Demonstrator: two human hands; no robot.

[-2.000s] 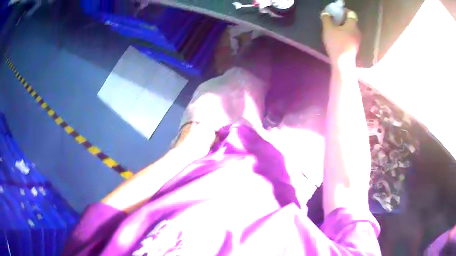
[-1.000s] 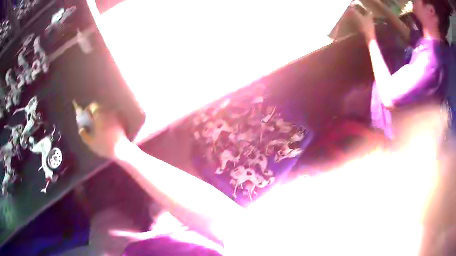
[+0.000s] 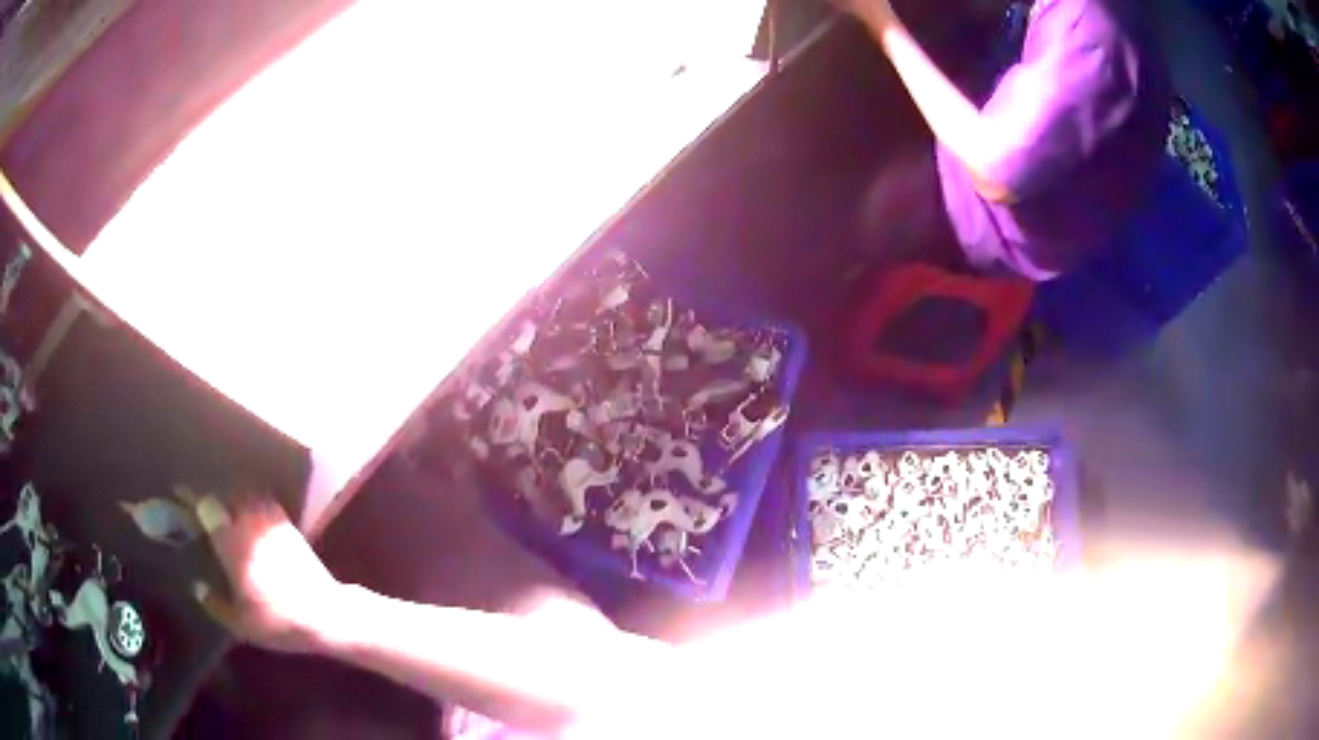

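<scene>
My right hand [image 3: 239, 571] is at the lower left over the dark bench, blurred, with thumb and fingers spread apart. A small pale glue bottle [image 3: 162, 521] lies just beyond the fingertips, its narrow tip pointing left; a fingertip is very close to it or touching its near end. The thumb is apart from it. A white part-built scooter body [image 3: 96, 619] with a dark wheel and pale hub is on the bench left of the hand. My left hand is not in view.
More white scooters [image 3: 29, 557] stand at the left edge. A blue crate of tangled bodies [image 3: 755, 484] and a blue crate of small white parts [image 3: 1068, 499] are right of the bench. A red container [image 3: 926, 373] and a person in purple [image 3: 1063, 130] are beyond. Strong glare covers much.
The view has swung right, bringing the small-parts crate into sight. My right hand was closed around the glue bottle; its fingers are now spread and the bottle is outside them.
</scene>
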